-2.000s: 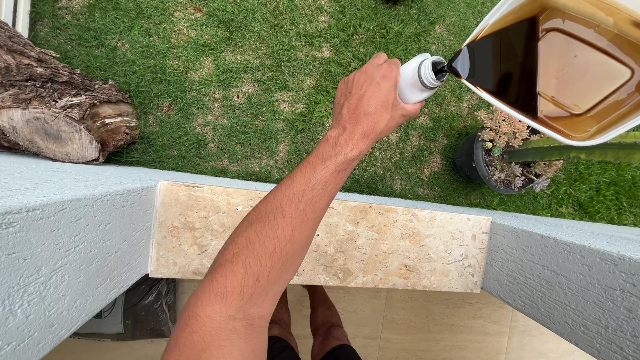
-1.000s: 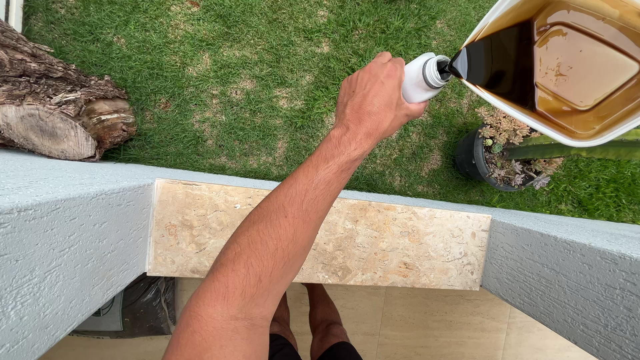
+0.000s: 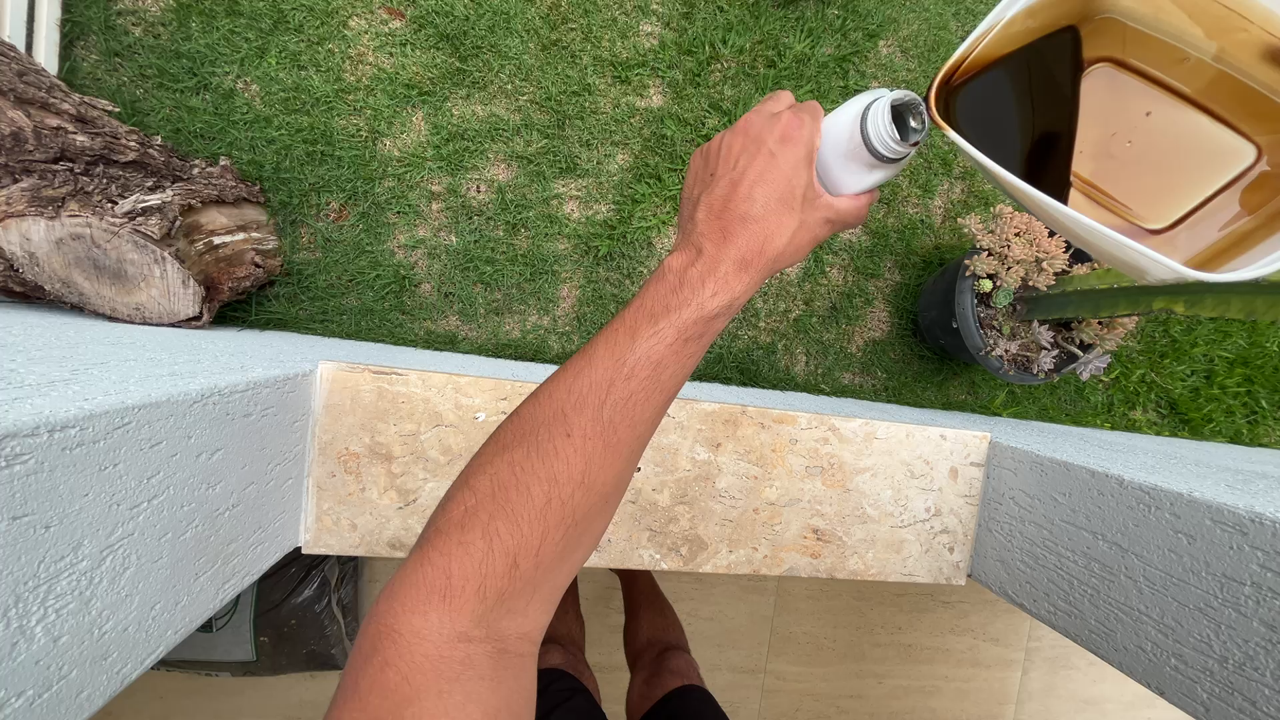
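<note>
My left hand (image 3: pixel 755 185), back side up, grips a white plastic bottle (image 3: pixel 850 150) around its body. The bottle has no cap on, and its threaded neck points up and to the right. Close beside its mouth is the corner of a white plastic tub (image 3: pixel 1100 235), tilted and cut off by the top right of the view. Dark brown liquid (image 3: pixel 1020 115) pools near that corner, and a brown film coats the inside walls. No stream shows between tub and bottle. My right hand is out of view, and what holds the tub is hidden.
Below my forearm runs a stone sill (image 3: pixel 800 490) between grey textured walls (image 3: pixel 1130 550). Beyond lies grass (image 3: pixel 480 180), with a cut log (image 3: pixel 100 260) at left and a potted succulent (image 3: pixel 950 315) under the tub. A dark plastic bag (image 3: pixel 300 610) lies low at left.
Dark liquid ran from the tub's corner to the bottle's mouth in both earlier frames; that stream has stopped. The liquid has drawn back from the corner. My left hand still holds the bottle.
</note>
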